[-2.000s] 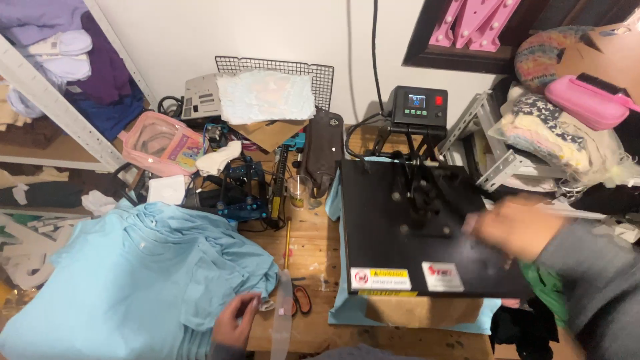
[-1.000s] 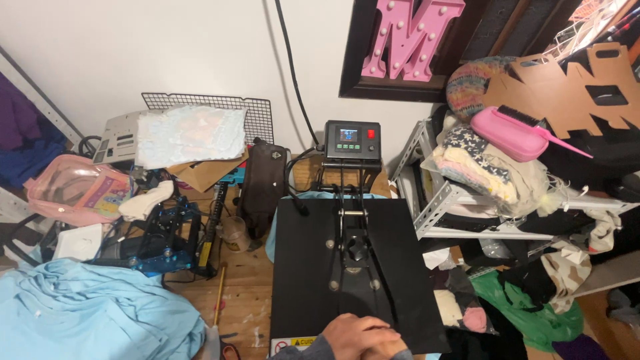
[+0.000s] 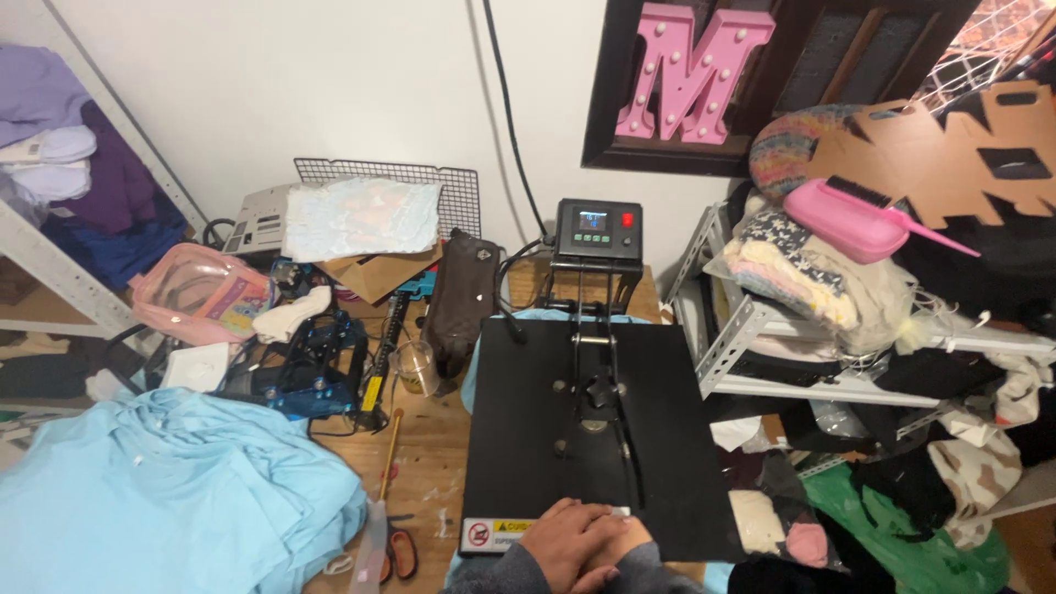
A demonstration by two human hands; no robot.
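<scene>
A black heat press (image 3: 528,412) stands on the wooden table, its upper plate lowered over light blue fabric that shows at the edges. My left hand (image 3: 569,536) lies over my right hand (image 3: 623,544) at the plate's front edge, where the press handle ends. The overlapping hands hide whether either grips the handle. At the back, the control box (image 3: 598,229) has a lit display and a red switch. A pile of light blue shirts (image 3: 173,487) lies at the left, and orange-handled scissors (image 3: 403,554) rest between pile and press.
Behind the shirts are a pink clear case (image 3: 202,293), a blue metal device (image 3: 318,367), a clear cup (image 3: 415,367) and a dark brown pouch (image 3: 464,297). A metal shelf (image 3: 825,388) with bagged fabric and a pink brush (image 3: 850,221) stands close at right.
The view has swung right and up since the first frame. My left hand, earlier near the scissors, and my right hand, earlier over the plate's right side, are now together at its front edge.
</scene>
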